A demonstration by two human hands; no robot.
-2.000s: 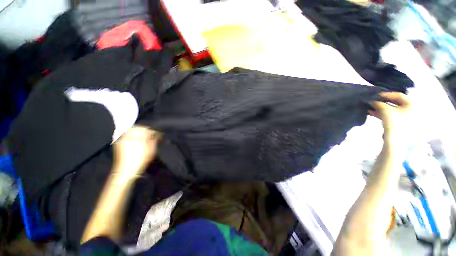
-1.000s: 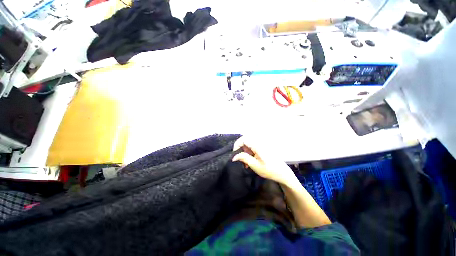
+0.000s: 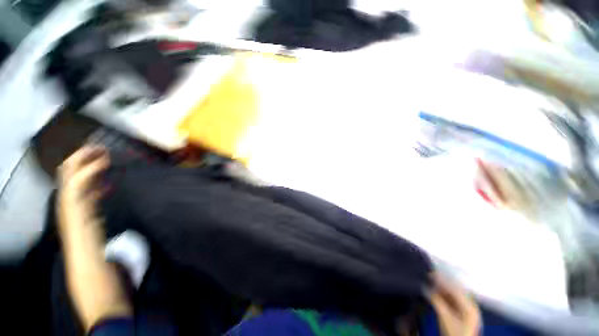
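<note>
The black garment [image 3: 276, 239] is stretched across the front of the table edge and over my lap, blurred by motion. My left hand [image 3: 84, 172] is raised at the left end of the black cloth; its fingers are curled, but blur hides whether they grip it. My right hand [image 3: 453, 305] is at the right end of the garment, low in the picture, with its fingers pinching the cloth edge. A white piece [image 3: 129, 257] shows among black cloth below and right of my left hand.
The white table [image 3: 368, 151] lies beyond the garment. A yellow sheet [image 3: 226, 115] is on its left part. Another dark cloth [image 3: 322, 26] lies at the back. The blurred sewing machine with its blue stripe [image 3: 489, 138] stands at the right, with red-handled scissors [image 3: 485, 182] near it.
The view has swung left from the machine. My left hand has come into view at the left. My right hand still holds the garment, now lower and farther right in the picture.
</note>
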